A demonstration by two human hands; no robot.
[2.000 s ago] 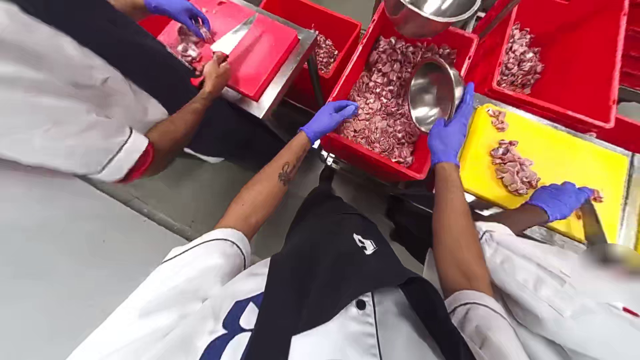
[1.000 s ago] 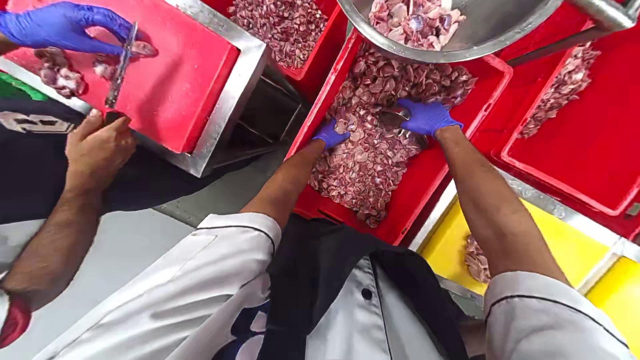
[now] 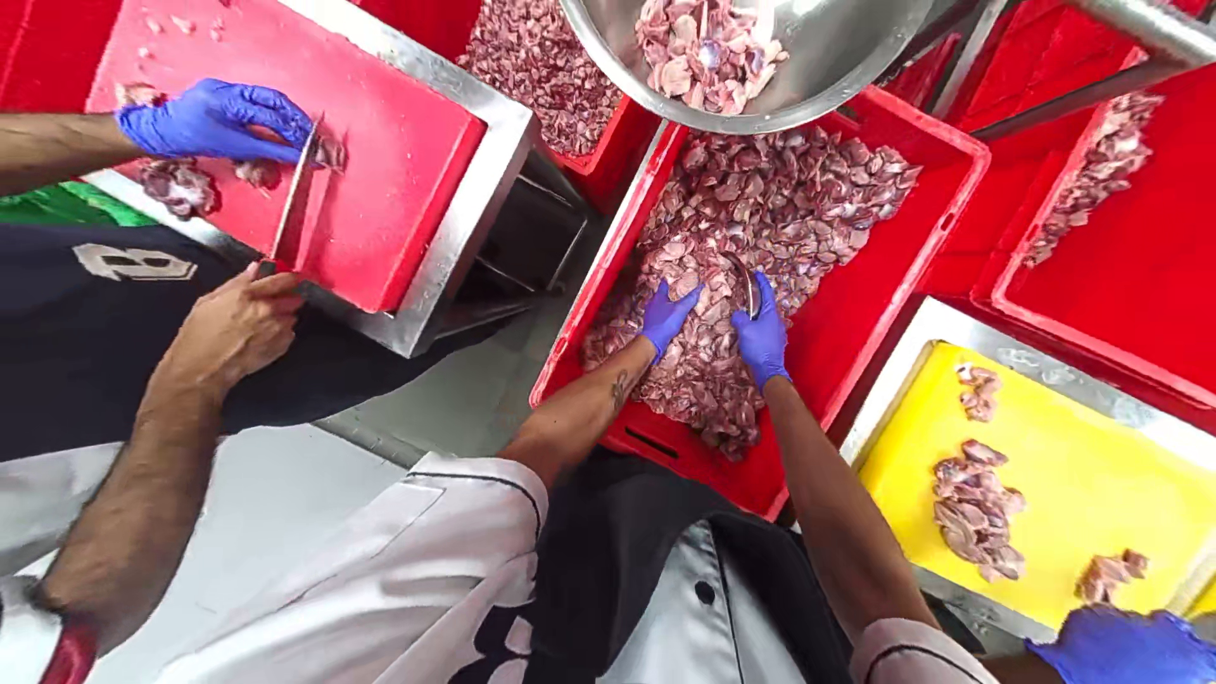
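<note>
A red plastic crate (image 3: 888, 275) holds a deep heap of sliced raw meat (image 3: 788, 199). My left hand (image 3: 670, 316), in a blue glove, lies on the slices with its fingers spread. Just to its right, my gloved right hand (image 3: 762, 332) grips a small metal bowl (image 3: 750, 285), seen nearly edge-on and partly sunk in the meat. Above the crate's far end is a large steel bowl (image 3: 836, 57) with more meat pieces (image 3: 708, 57) inside.
At left, a co-worker's gloved hand (image 3: 218, 119) holds meat on a red cutting board (image 3: 399, 161) while the other holds a knife (image 3: 296, 190). A yellow board (image 3: 1073, 465) with meat piles and another co-worker's gloved hand (image 3: 1126, 646) are at right. More red crates (image 3: 1159, 247) stand beyond.
My left hand has gone from the crate's near edge onto the meat. The small bowl, held above the heap two seconds ago, is now down in it. The view has shifted closer.
</note>
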